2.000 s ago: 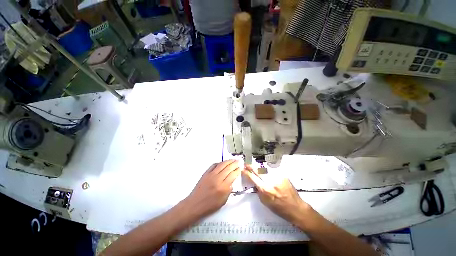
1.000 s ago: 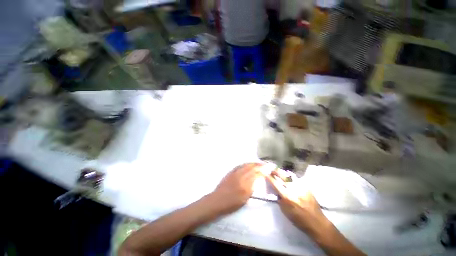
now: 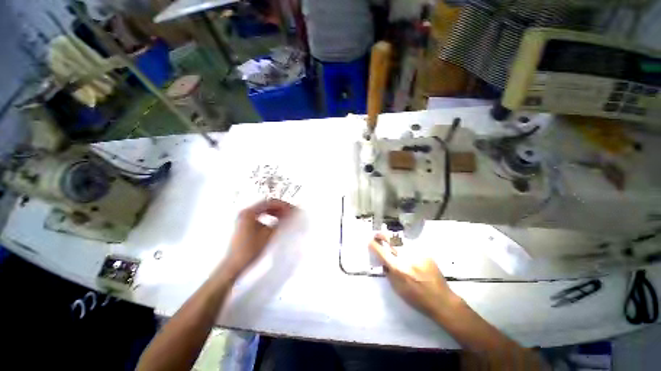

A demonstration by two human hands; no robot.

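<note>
My left hand (image 3: 255,230) is over the white table at the near edge of the pile of small pale pieces (image 3: 269,181), with thumb and fingers curved towards each other. Whether a piece is between its fingertips cannot be made out. My right hand (image 3: 413,274) is at the needle area of the cream sewing machine (image 3: 478,190), its fingertips just below and left of the presser foot (image 3: 396,239). Glare and the fingers hide any piece there.
Thread snips (image 3: 577,292) and black-handled scissors (image 3: 641,298) lie at the right. A control panel (image 3: 594,76) is above the machine. A second machine (image 3: 83,188) and a switch box (image 3: 119,270) are at the left. A person (image 3: 339,32) is behind the table.
My left hand has left the needle area and moved left to the pile of pieces. My right hand has stayed at the machine. The camera view has also shifted.
</note>
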